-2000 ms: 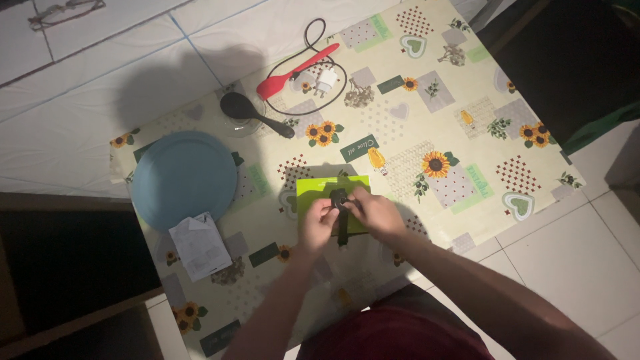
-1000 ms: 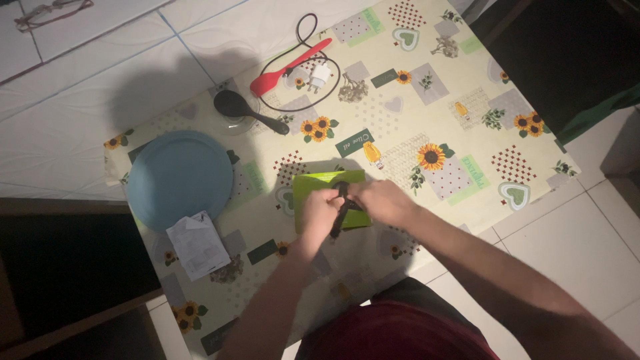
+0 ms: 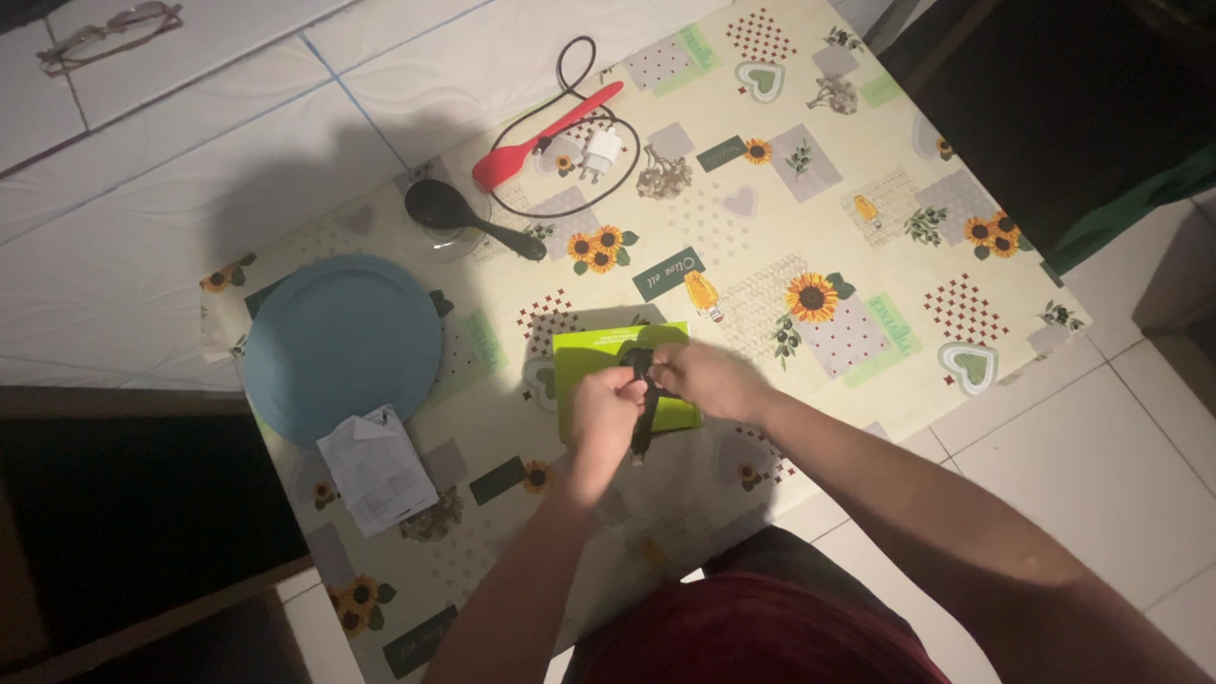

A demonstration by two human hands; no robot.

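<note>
Both hands meet over a bright green box [image 3: 594,353] that lies on the patterned tablecloth and bears small writing. Between the fingers is a dark, strap-like item [image 3: 645,427], perhaps a bundled cable, with a small light tip at its lower end. My left hand [image 3: 608,408] grips it from the left with thumb and fingertips. From the right, my right hand [image 3: 708,378] pinches its upper part. The fingers hide some of the item, so its exact kind cannot be told.
A blue round plate [image 3: 342,347] lies at the left, with folded paper [image 3: 378,470] against its lower edge. Farther back are a black spoon [image 3: 445,204] over a clear dish, a red silicone spatula [image 3: 508,163], a black cable [image 3: 570,215] and a white plug adapter [image 3: 600,154]. Eyeglasses [image 3: 109,36] rest on a tiled ledge.
Both hands stay over the green box, with small shifts of fingers and wrists. The dark item's lower end has changed its tilt between frames.
</note>
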